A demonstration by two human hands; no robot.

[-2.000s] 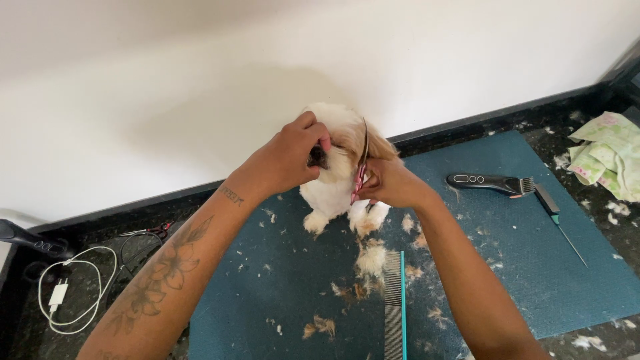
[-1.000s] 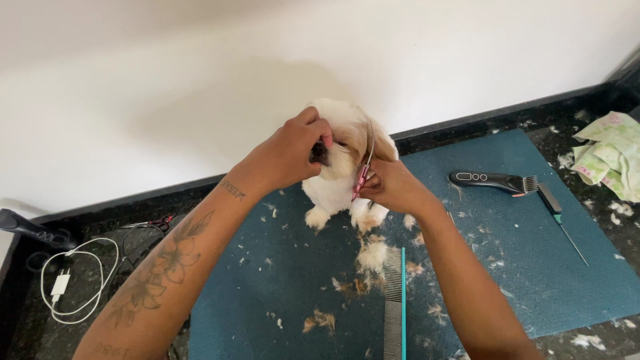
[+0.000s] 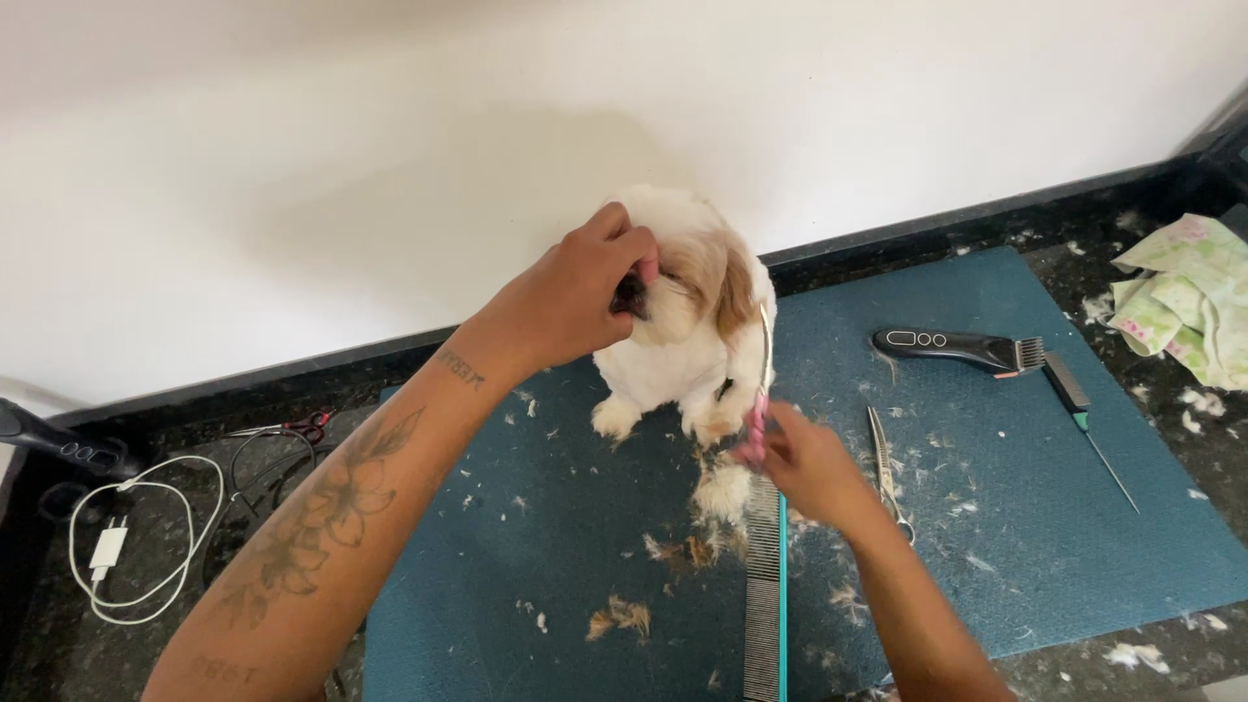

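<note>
A small white and tan dog (image 3: pixel 648 366) sits on a blue mat (image 3: pixel 546 624) against the wall. My left hand (image 3: pixel 575 283) grips the dog's muzzle, its fingers and thumb around the dark nose and mouth. Pink-handled scissors (image 3: pixel 758 419) are in my right hand (image 3: pixel 804 463), low beside the dog's chest; their blades point up past the hanging ear and look closed. Just below this hand lies a long metal comb with a teal spine (image 3: pixel 765 595). Tufts of cut hair (image 3: pixel 620 618) lie around it.
On the mat's right are a black hair clipper (image 3: pixel 955 351), thinning shears (image 3: pixel 885 468) and a teal rat-tail comb (image 3: pixel 1082 409). Patterned cloth (image 3: pixel 1189 302) lies far right. At left on the dark stone counter are a white charger (image 3: pixel 108 548) with cable, red-handled scissors (image 3: pixel 310 426) and another black device (image 3: pixel 58 444).
My right hand has moved down with the scissors, away from the dog's ear and cheek. My left hand stays at the muzzle. The thinning shears, behind my right arm before, now show.
</note>
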